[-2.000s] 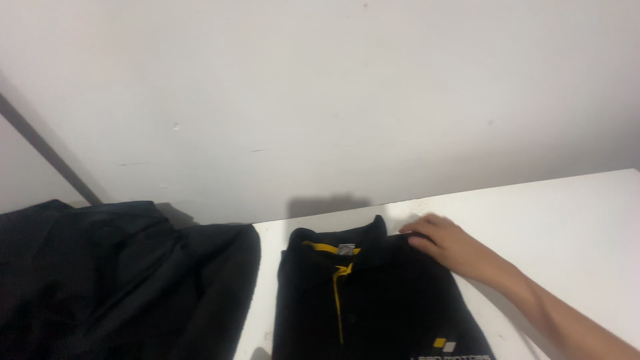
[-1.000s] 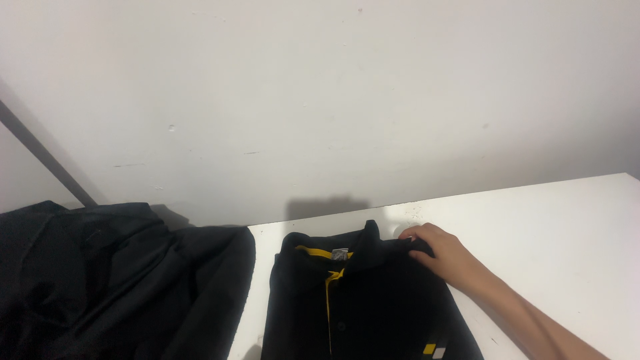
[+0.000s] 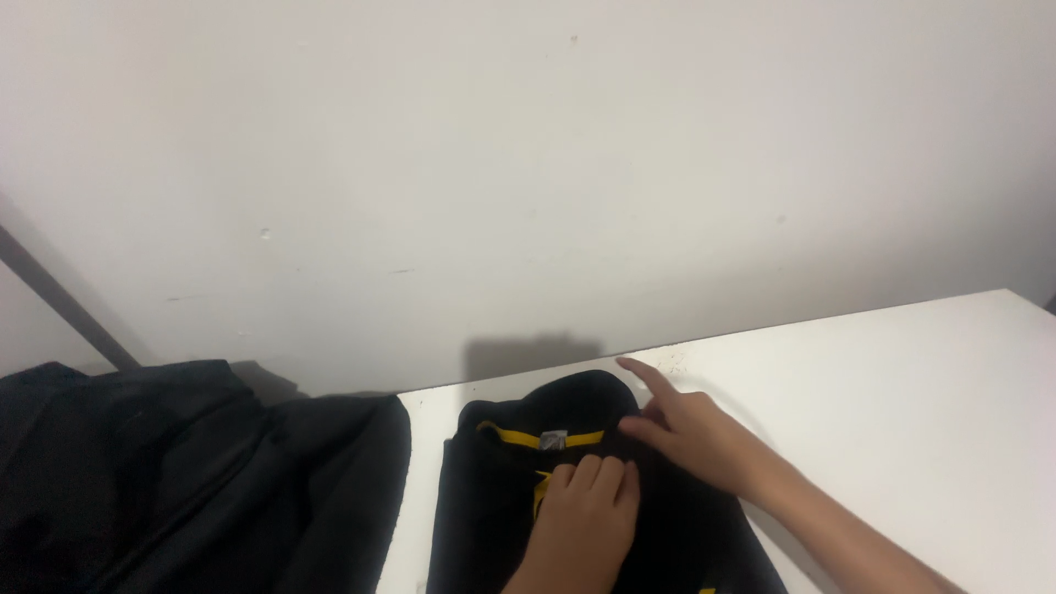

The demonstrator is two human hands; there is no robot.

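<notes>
A black polo shirt (image 3: pixel 495 511) with yellow neck tape and a grey neck label (image 3: pixel 553 440) lies on the white table, its collar (image 3: pixel 582 396) toward the wall. My left hand (image 3: pixel 587 511) is on the front of the shirt just below the neck opening, fingers curled at the collar's front edge; its fingertips are partly hidden. My right hand (image 3: pixel 689 429) is at the right side of the collar, thumb and lower fingers around the dark fabric and index finger stretched out past it.
A dark garment (image 3: pixel 190 478) lies heaped at the left, beside the shirt. The white table (image 3: pixel 891 429) extends to the right, its back edge along a pale wall (image 3: pixel 528 165). A dark diagonal strip (image 3: pixel 62 293) runs down the wall at the left.
My left hand has come into view onto the shirt's front. My right hand has moved from the shirt's shoulder to the collar, where the fabric now stands up more.
</notes>
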